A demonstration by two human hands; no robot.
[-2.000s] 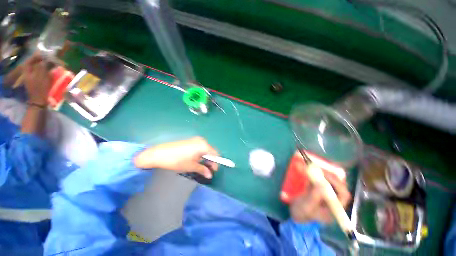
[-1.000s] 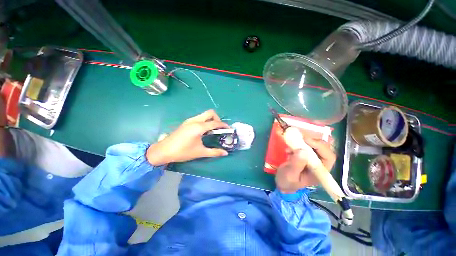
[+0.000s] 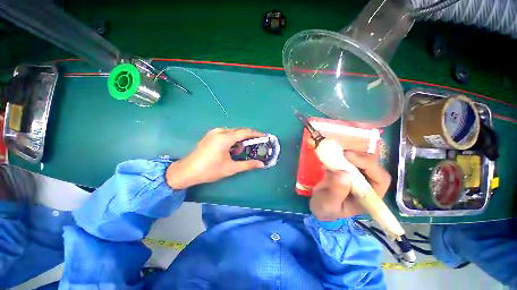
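My left hand holds a small round black housing between thumb and fingers, at the whitish holding ring on the green mat. Tweezers lie along the same hand; only a pale piece shows at the housing's top edge. My right hand grips the cream handle of the soldering iron. Its dark tip points up and left, above the red pad and clear of the housing. The solder wire curves from the spool, its free end above my left hand.
The clear fume hood hangs just beyond the red pad. A metal tray at right holds a tape roll and a round container. Another tray is far left. A spare housing lies on the belt.
My left hand has gone from holding a white-looking tool beside the ring to holding the black housing, now over the ring. My right hand still holds the iron. The view has shifted.
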